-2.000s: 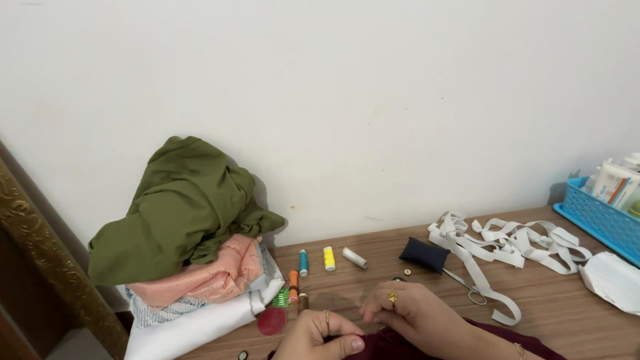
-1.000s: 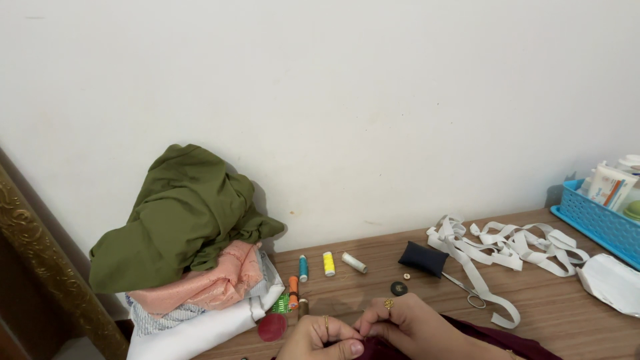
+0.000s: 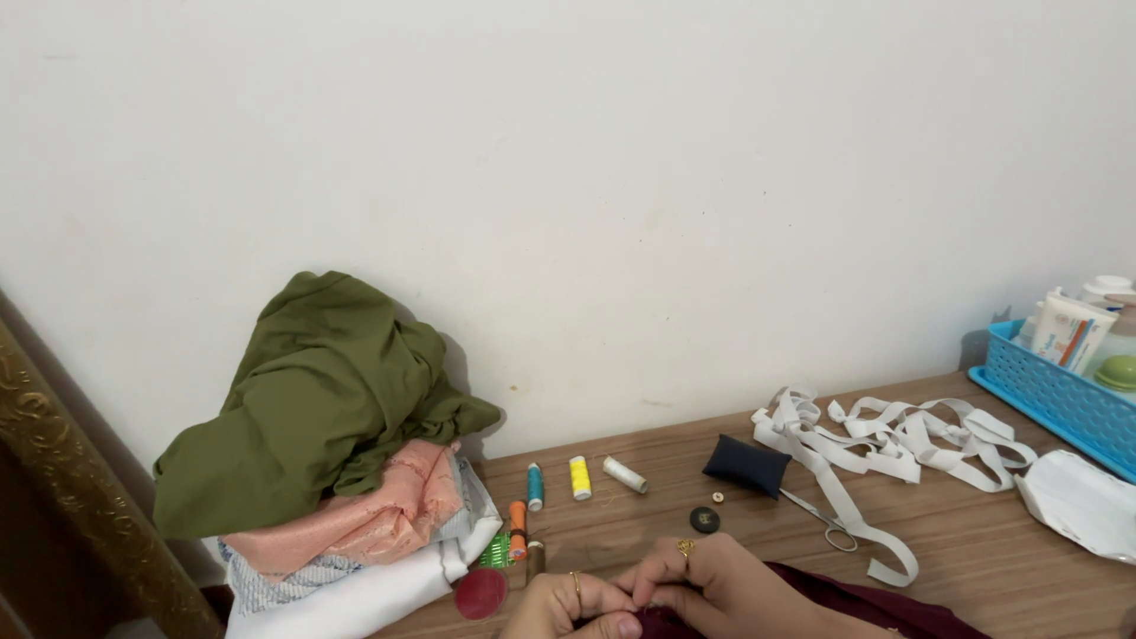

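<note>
At the bottom edge, my left hand [image 3: 572, 608] and my right hand [image 3: 710, 581] meet with fingertips close together, both pinching a dark maroon cloth [image 3: 874, 603]. Whether a needle or thread is between the fingers cannot be told. Just beyond them lie a large dark button [image 3: 705, 519] and a small pale button [image 3: 718, 498]. A dark blue pincushion [image 3: 747, 465] rests over part of the scissors [image 3: 830, 524]. Thread spools in teal [image 3: 535, 486], yellow [image 3: 579, 478], white [image 3: 625, 475], orange [image 3: 517, 531] and brown [image 3: 535, 559] are left of these.
Folded fabrics with an olive green cloth [image 3: 311, 408] on top stand at left, by a red disc [image 3: 481, 594] and a green item [image 3: 497, 550]. White elastic tape [image 3: 887, 435], a white packet [image 3: 1078, 501] and a blue basket [image 3: 1047, 382] of tubes lie at right, before the wall.
My right hand was a little apart from the left and further up two seconds ago; its fingertips are now against the left's. The dark button it covered then is now in sight.
</note>
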